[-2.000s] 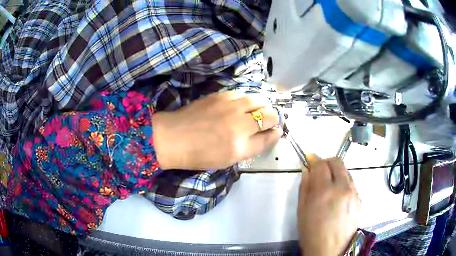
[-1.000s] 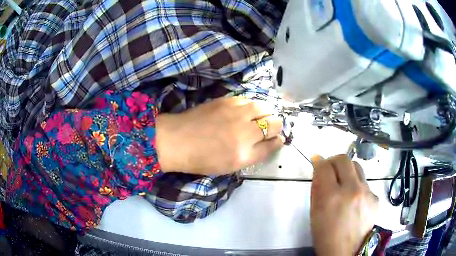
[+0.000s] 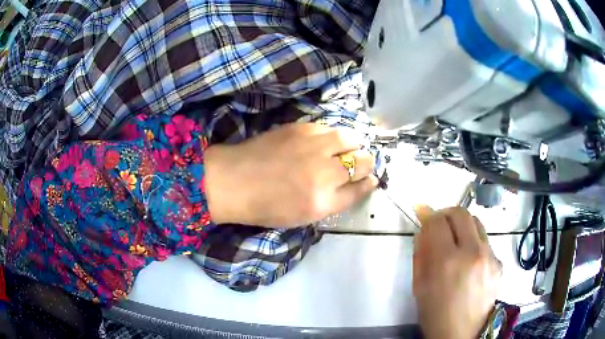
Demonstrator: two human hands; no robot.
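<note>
Plaid shirt cloth [image 3: 219, 56] in brown, white and blue lies heaped left of the sewing machine and under my left arm. My left hand [image 3: 288, 175], with a gold ring, presses and pinches a small dark folded edge [image 3: 381, 181] of the cloth at its fingertips, left of the needle area. My right hand [image 3: 454, 258] is closed on a slim silver tool [image 3: 401, 206], whose thin tip reaches the edge at my left fingertips. Most of the tool is hidden in my fingers. The needle is not clearly visible.
The white machine head [image 3: 431, 73] with a blue stripe overhangs the upper right. A black cable [image 3: 524, 182] curves below it. Black-handled scissors [image 3: 538, 235] lie at the right, beside a brown-framed panel [image 3: 569, 268]. The table's front edge [image 3: 278, 331] curves along the bottom.
Compared with two seconds ago, my right hand sits slightly further right, and the tool shows as a thin line instead of a thick shaft. The view has shifted slightly. My left hand keeps its hold.
</note>
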